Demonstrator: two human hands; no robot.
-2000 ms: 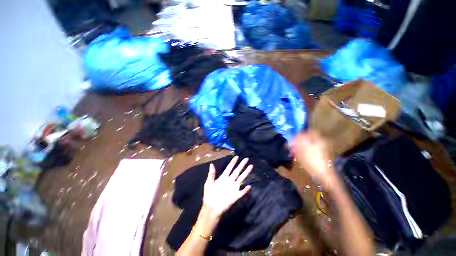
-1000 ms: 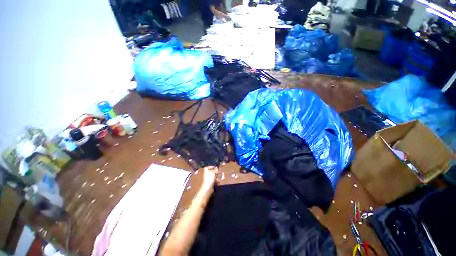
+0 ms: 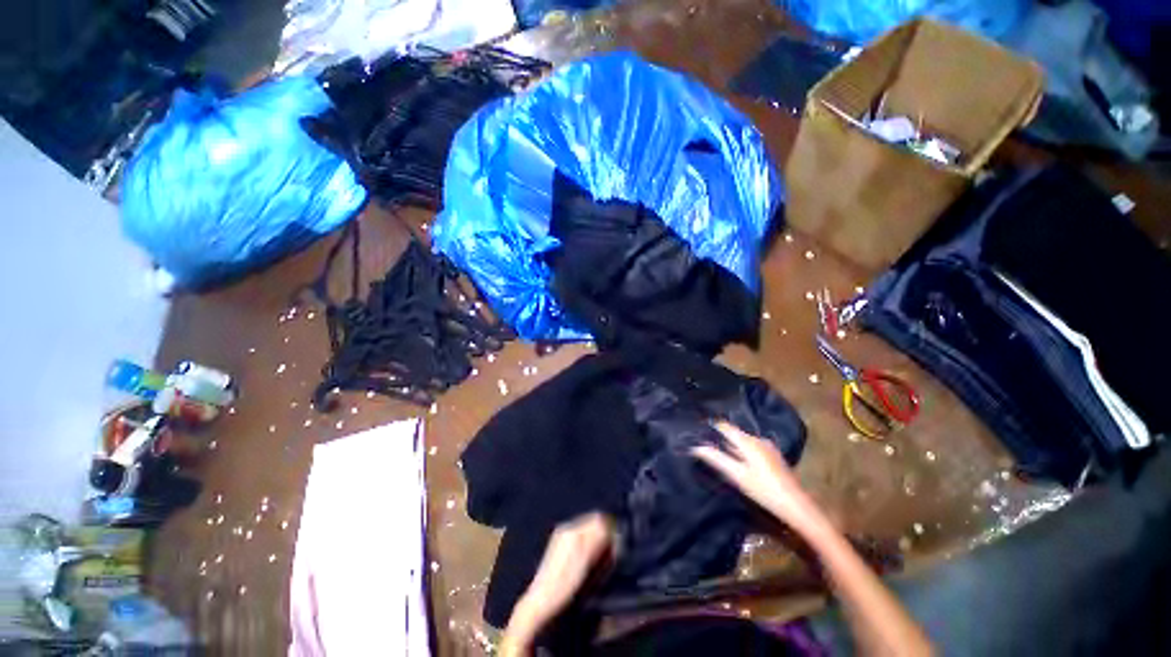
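Observation:
A black garment (image 3: 565,443) with a shiny black lining lies spread in front of me. My left hand (image 3: 572,565) is on its near left part, fingers curled and slightly blurred; whether it grips cloth cannot be told. My right hand (image 3: 751,472) rests on the lining at the right, fingers apart. A large open blue plastic bag (image 3: 629,135) stands behind, with black cloth (image 3: 642,276) spilling out towards the garment. A long pale pink folded piece (image 3: 364,546) lies to the left.
Red-and-yellow-handled scissors (image 3: 867,392) lie right of the garment. An open cardboard box (image 3: 854,186) and folded dark garments (image 3: 1014,308) are farther right. Black hangers (image 3: 411,327) lie left of the bag. A tied blue bag (image 3: 238,186) is rear left. Small bottles (image 3: 161,392) stand at the left edge.
My left hand has come back from the garment's far left edge to its near part. My right hand, out of view a second ago, is now on the lining. The view has tilted down.

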